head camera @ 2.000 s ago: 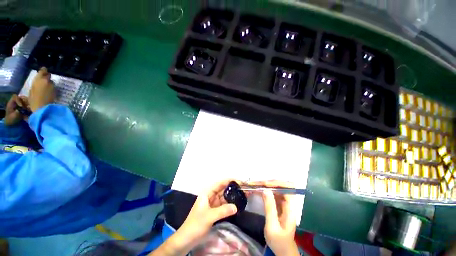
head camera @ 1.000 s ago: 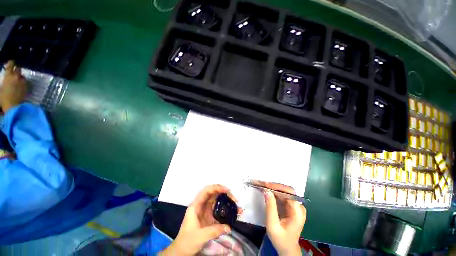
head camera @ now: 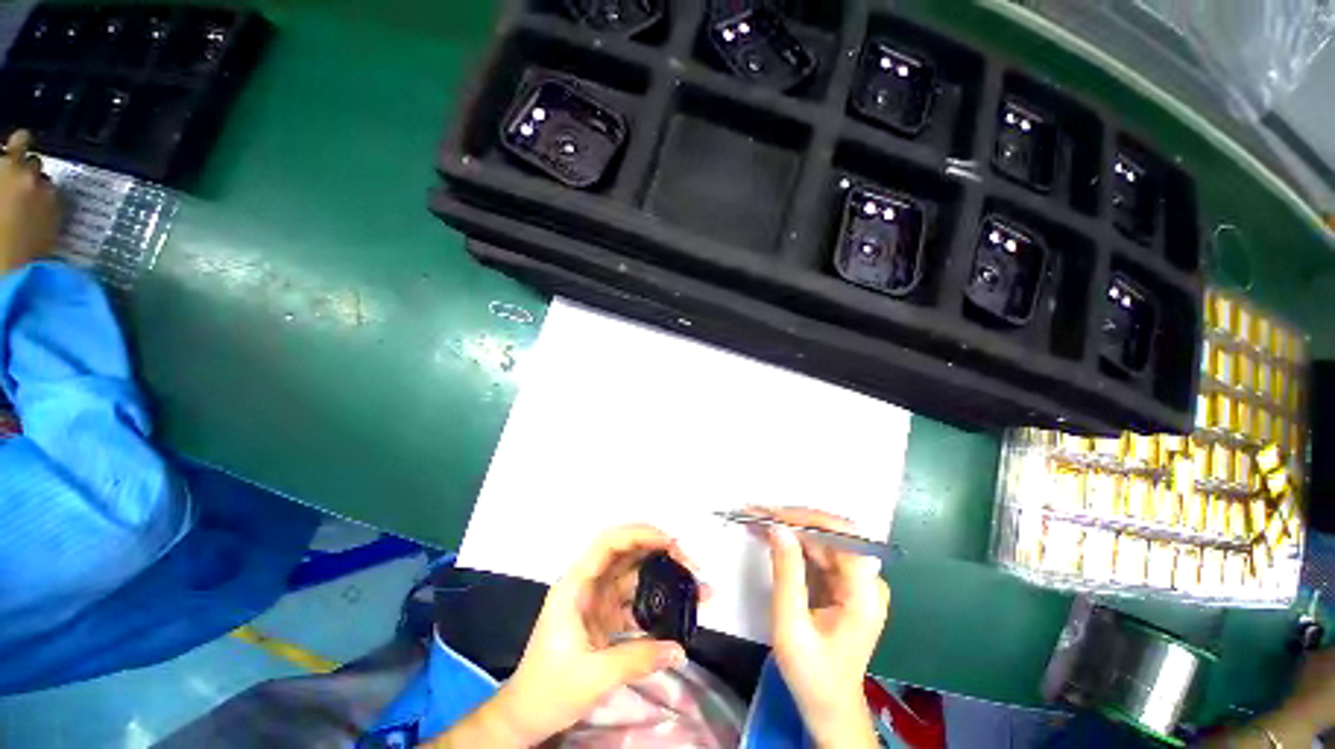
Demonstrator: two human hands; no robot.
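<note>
A small black housing [head camera: 666,597] is held in my left hand [head camera: 583,644], near the front edge of the white paper sheet [head camera: 688,424]. Its round centre feature shows. My right hand [head camera: 827,622] holds thin grey tweezers [head camera: 805,533] over the right part of the sheet. The tips point left, above and to the right of the housing, apart from it. Whether they grip a tiny part is too small to tell. The foam tray [head camera: 615,234] stands behind the sheet with black housings [head camera: 881,239] in its pockets; one front-row pocket [head camera: 725,168] is empty.
A clear tray of gold-and-white blocks [head camera: 1157,512] lies at right, with a silvery spool [head camera: 1135,670] in front. At left are a co-worker's blue sleeve [head camera: 88,424], another black tray [head camera: 125,95] and a clear tray [head camera: 110,220]. Part of another arm shows at lower right.
The tweezers have moved away from the housing, which they met in the earliest frame. The housing has been turned in my left hand. The view has shifted, and an arm has appeared at lower right.
</note>
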